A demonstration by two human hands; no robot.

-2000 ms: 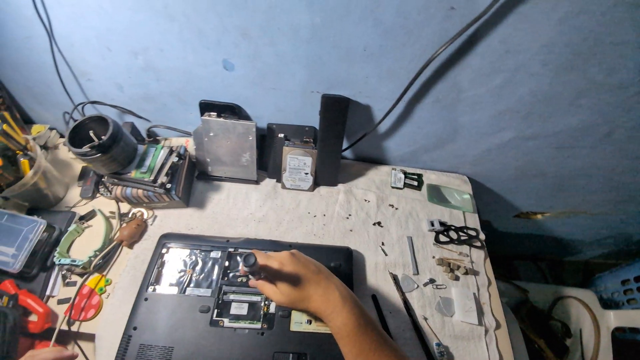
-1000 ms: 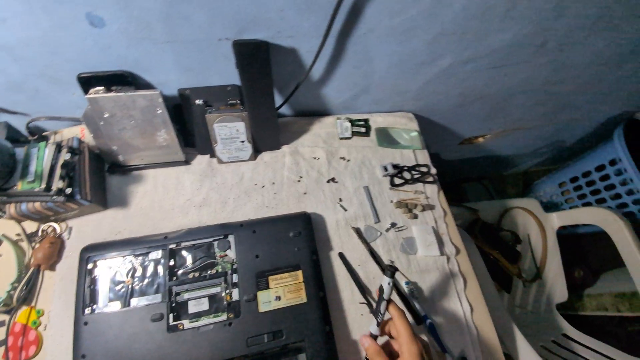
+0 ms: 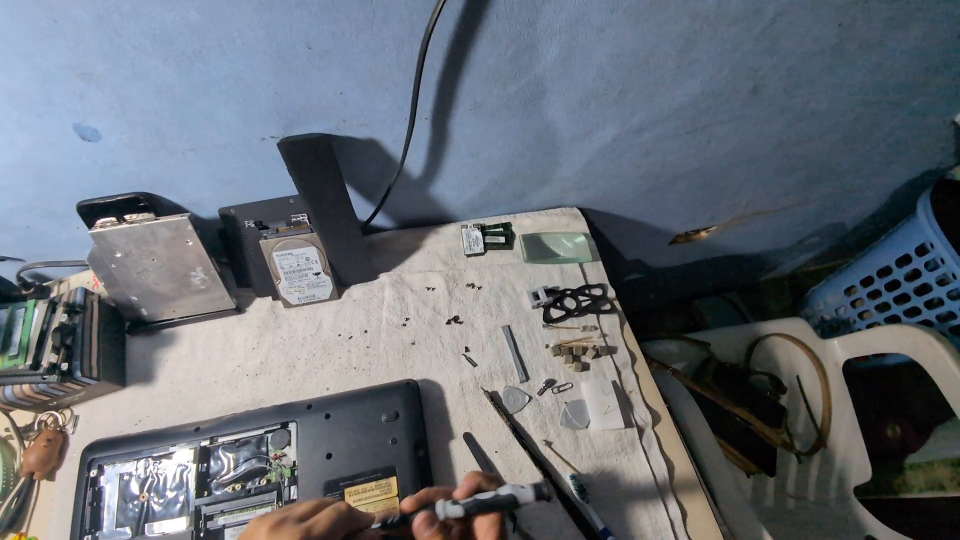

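An upside-down black laptop (image 3: 360, 420) lies at the lower left with its bays uncovered. Over its lower right part, my right hand (image 3: 457, 510) holds a grey and black screwdriver (image 3: 487, 502), its capped end pointing right. My left hand (image 3: 311, 519) is close beside it at the screwdriver's front end; its fingertips are partly hidden, so what they grip is unclear. Dark tweezers (image 3: 480, 454) and a long thin black tool (image 3: 525, 450) lie just past my right hand, near a toothbrush (image 3: 589, 502).
A hard drive (image 3: 300, 270) and an optical drive (image 3: 161, 266) lean at the back. Small screws (image 3: 454, 320) dot the cloth. Memory modules (image 3: 497, 236), a green tray (image 3: 556, 247), a coiled black cable (image 3: 577, 302) and grey picks (image 3: 516, 399) lie right. A white plastic chair (image 3: 810, 345) stands beyond.
My right hand has moved from over the laptop's bays to the tools at its right, and now holds the screwdriver by the laptop. My left hand has come into view beside it. The view has shifted.
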